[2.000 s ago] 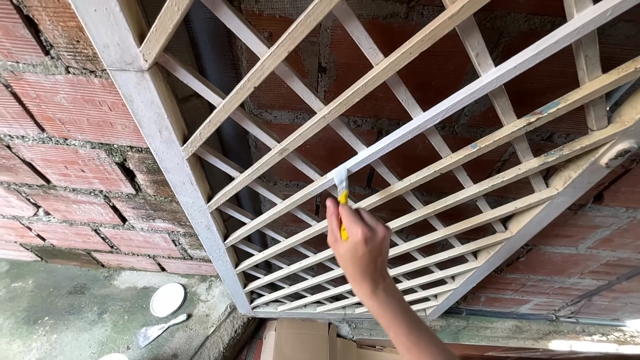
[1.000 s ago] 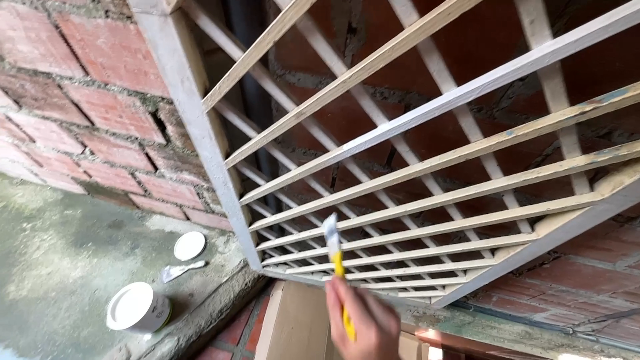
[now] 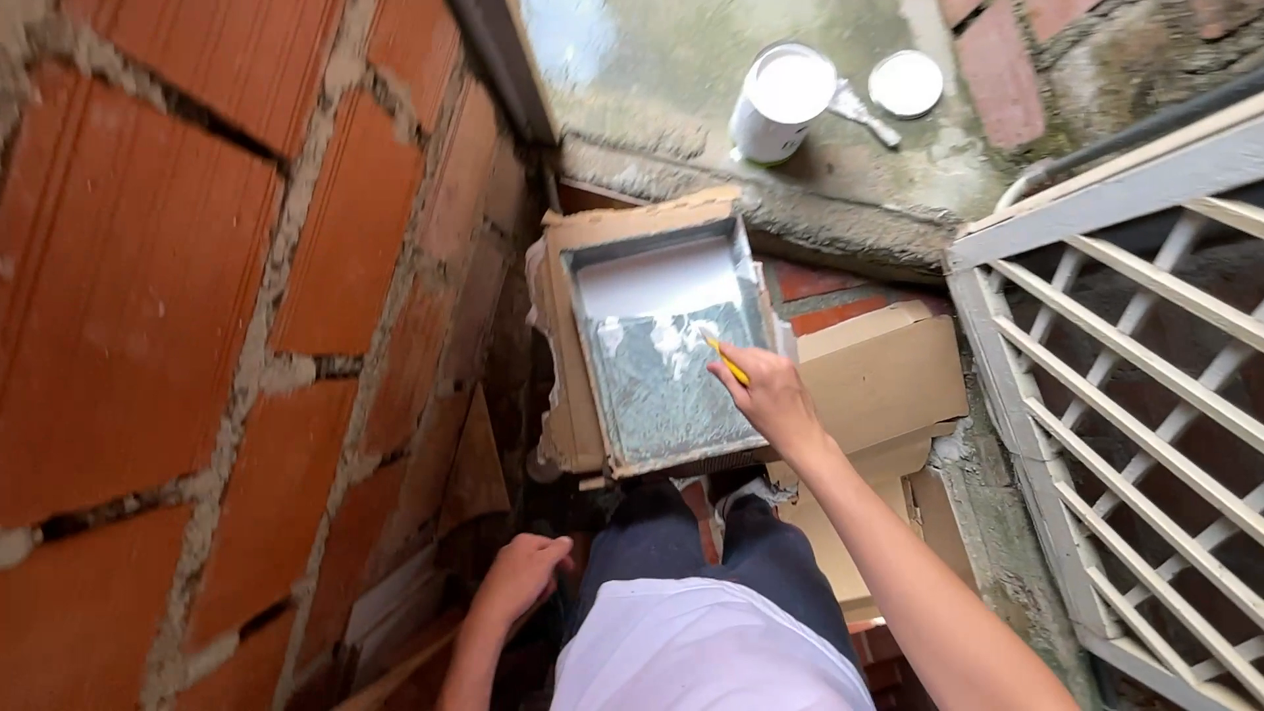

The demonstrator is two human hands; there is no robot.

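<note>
My right hand (image 3: 770,395) grips the yellow handle of a paintbrush (image 3: 729,361), its tip down at the white paint smears in a paint tray (image 3: 657,405). White paint (image 3: 660,280) pools in the tray's far part. Under and around the tray is a cardboard box (image 3: 571,425). My left hand (image 3: 526,575) hangs low beside my leg, fingers curled, and nothing shows in it; whether it is fully closed cannot be told. To the right stands a lattice panel (image 3: 1126,395) of white and cream slats.
On the concrete ledge (image 3: 681,79) stand an open paint can (image 3: 780,104), a paint-covered brush (image 3: 869,117) and a round lid (image 3: 906,84). Cardboard (image 3: 874,380) lies right of the tray. A brick wall (image 3: 148,296) rises close on the left.
My right hand and the brush have moved from the lattice slats to the paint tray. The view has swung down, bringing the tray and my left hand into sight.
</note>
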